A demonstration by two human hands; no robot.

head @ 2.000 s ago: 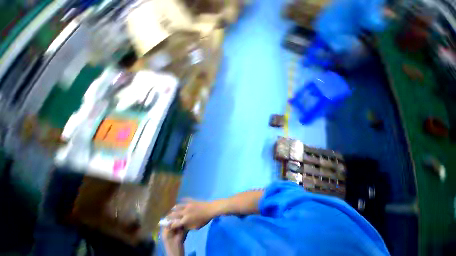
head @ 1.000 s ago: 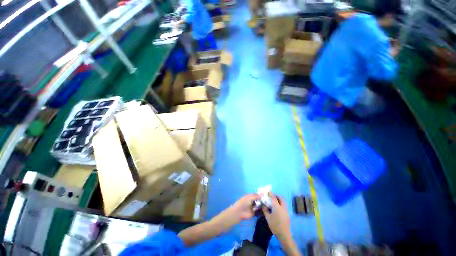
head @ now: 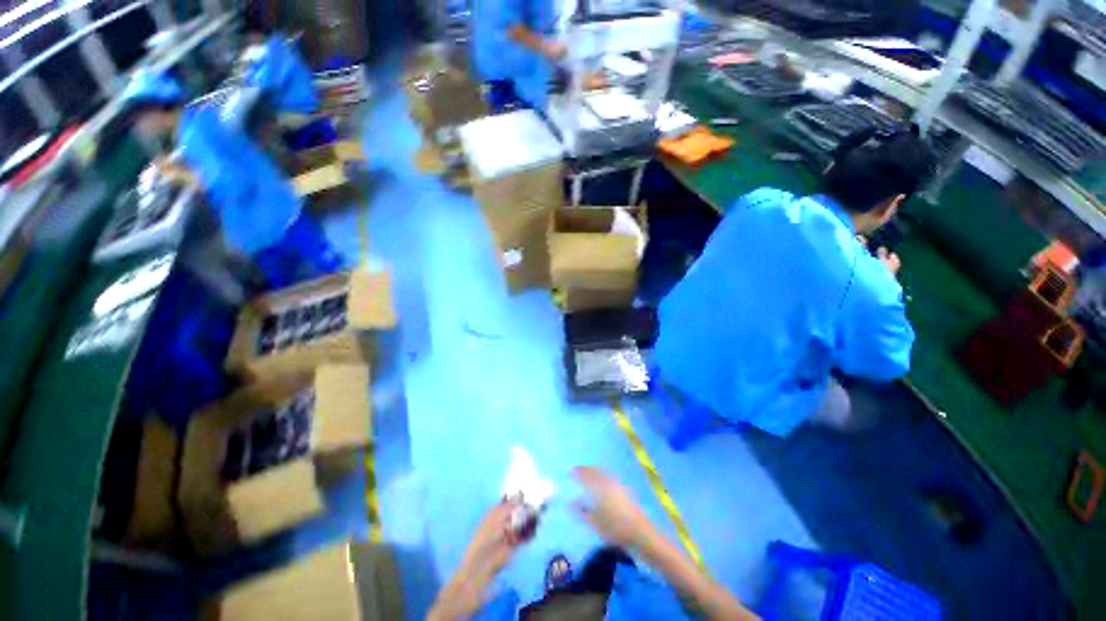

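Note:
My left hand (head: 495,534) is at the lower middle, over the blue aisle floor. It holds a small item (head: 523,488), white and overexposed at the top with a darker part below; I cannot tell what it is. My right hand (head: 610,503) is just right of it, apart from the item, with its fingers spread and blurred. Nothing shows in my right hand.
A person in a blue smock (head: 776,315) sits at the right green bench (head: 970,437). Open cartons (head: 261,485) of dark parts line the left. A blue stool (head: 879,594) is at lower right. A carton (head: 594,261) and a black crate (head: 606,346) stand ahead. More people work farther off.
The view has swung right and along the aisle, bringing the seated person nearer the middle. My hands were together on the small item; now my right hand is apart from it.

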